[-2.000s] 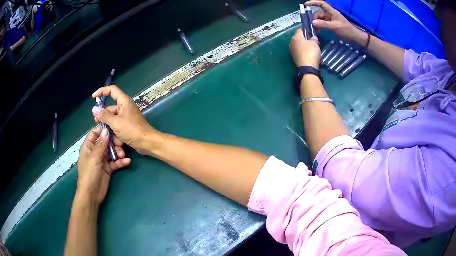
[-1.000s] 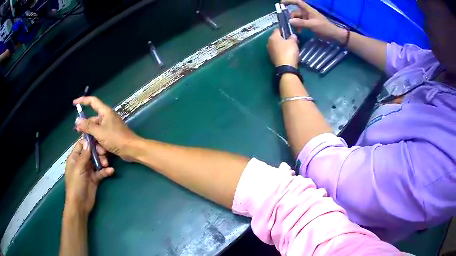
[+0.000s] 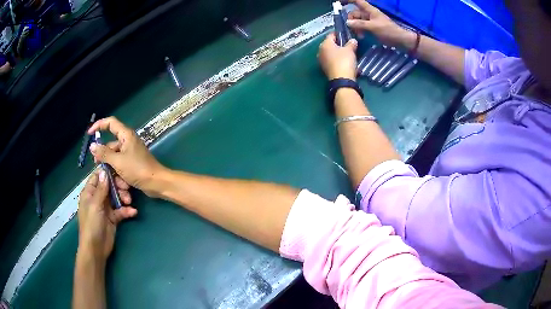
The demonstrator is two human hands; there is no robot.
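Note:
A slim dark pen [image 3: 112, 184] stands tilted between my two hands at the left, over the bench near the rail. My left hand [image 3: 99, 208] is below and grips its lower part with the fingers around it. My right hand [image 3: 130, 154] is above, with thumb and forefinger pinching at the white end piece [image 3: 98, 136] at the pen's top. Part of the pen is hidden behind my fingers.
Loose dark pens [image 3: 173, 73] lie on the dark green belt beyond the chipped pale rail [image 3: 241, 63]. At right, a person in purple [image 3: 447, 205] holds pens [image 3: 342, 27] over the bench beside a row of pens [image 3: 386, 65]. A blue bin [image 3: 459, 27] is behind.
The loose pens on the belt have shifted left and downward along the rail. The whole view has swung slightly. My hands keep hold of the pen in much the same pose.

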